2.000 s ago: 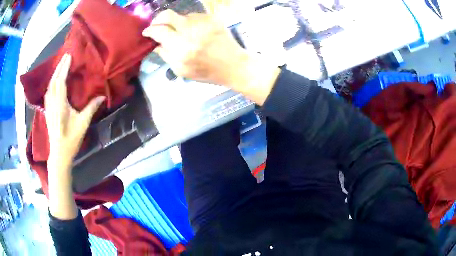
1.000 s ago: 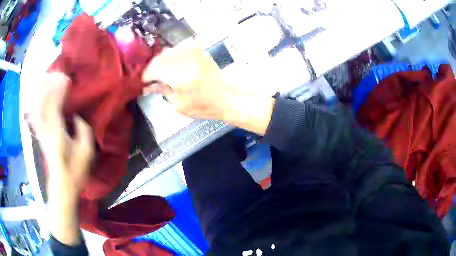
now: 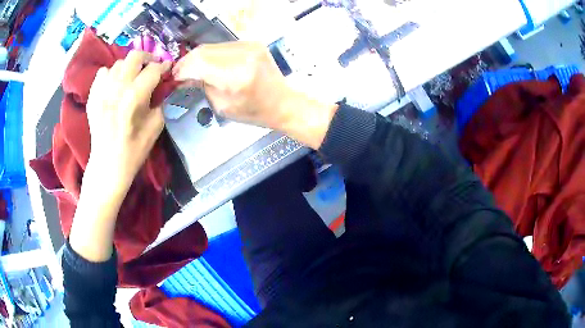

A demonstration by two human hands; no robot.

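Observation:
A rust-red garment piece lies bunched on the left of the machine table and hangs over its front edge. My left hand lies on the cloth, its fingers pinching the fabric close to the needle area. My right hand pinches the red fabric edge with its fingertips just right of the left fingers. The needle area glows pink-purple just beyond the fingers, partly hidden by them. The pale metal cloth plate with a round dark knob shows below my right hand.
A ruler strip runs along the table's front edge. A blue bin with red cloth stands below left. Another blue bin heaped with red garments is at the right. The white machine body spans the top.
My left hand has moved up and right to the fabric edge beside my right hand. The cloth has been gathered toward the needle area, and more of the plate and ruler shows.

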